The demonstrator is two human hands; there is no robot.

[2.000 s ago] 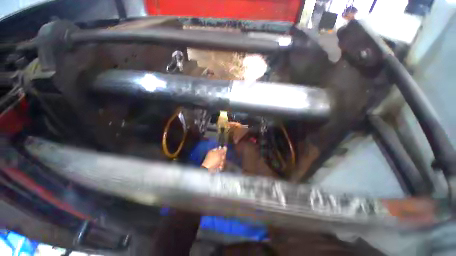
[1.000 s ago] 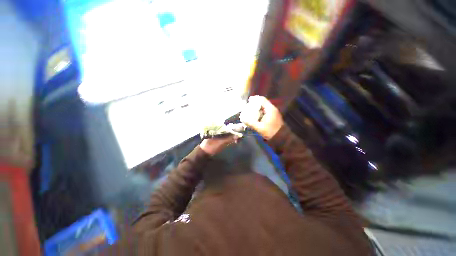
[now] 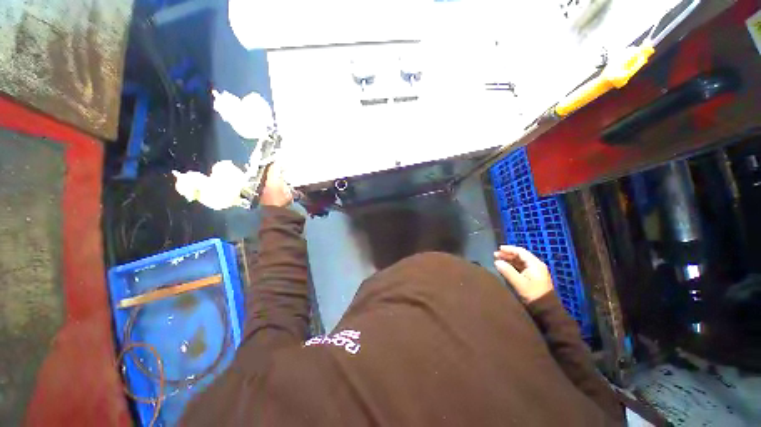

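My left hand [image 3: 275, 190] is at the left front corner of the white-topped table. It is closed on a metal bar [image 3: 265, 154] that carries two pale, overexposed moulded parts [image 3: 219, 185], one above the other, sticking out to the left. Their exact shape is washed out by glare. My right hand [image 3: 526, 273] is lower right, beside the mesh-sided blue crate, with its fingers slightly curled and nothing visible in it.
The white table [image 3: 334, 138] has small grey parts [image 3: 386, 81] on it. A yellow-handled tool [image 3: 605, 83] lies at its right edge. The red machine door [image 3: 576, 154] has a black handle. A mesh blue crate [image 3: 538, 225] stands below; another blue crate [image 3: 229, 275] holds a wooden strip.
The view has moved from inside the machine to the table. Since one second ago, my left hand has moved left with the bar and parts; my right hand has moved away, down and right.
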